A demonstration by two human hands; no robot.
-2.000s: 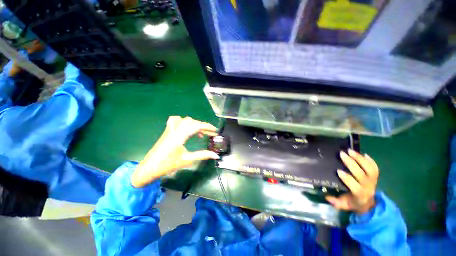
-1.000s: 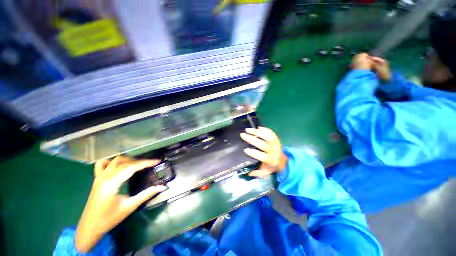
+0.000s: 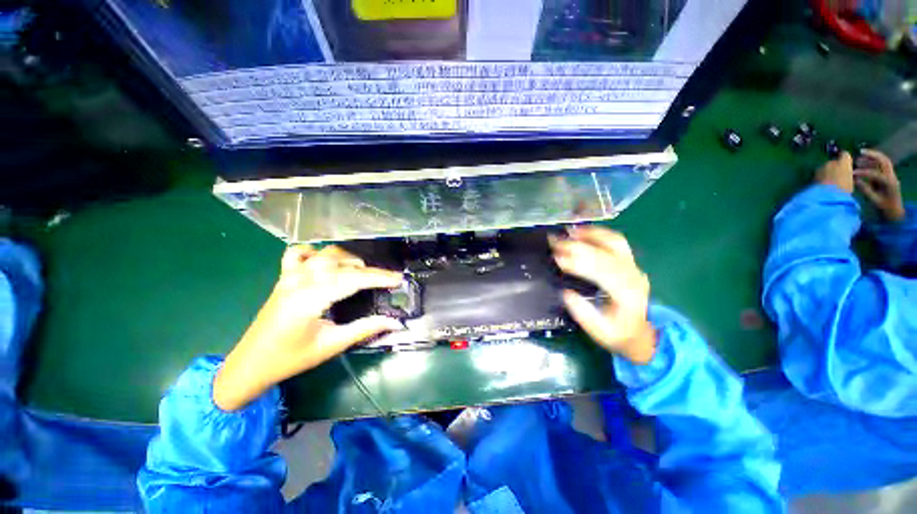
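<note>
The black fixture (image 3: 493,291) lies flat on the green bench, with white lettering and a red spot on its front edge. My left hand (image 3: 317,301) holds a small black watch shell (image 3: 401,298) with a pale centre between thumb and fingers, over the fixture's left end. My right hand (image 3: 608,286) is at the fixture's right end, thumb and fingers apart; whether its fingertips touch anything is blurred. The clear acrylic guard (image 3: 452,201) stands behind the fixture and partly covers its rear parts.
A work instruction display (image 3: 422,100) rises behind the guard. Several loose black units (image 3: 732,139) lie on the bench at the right, near another person's hands (image 3: 855,181). A blue sleeve shows at the left edge. A thin cable (image 3: 359,383) runs to the bench's front edge.
The view has swung back towards the middle. My left hand still holds the shell at the fixture's left end. My right hand has moved from the fixture's front right towards its rear right corner.
</note>
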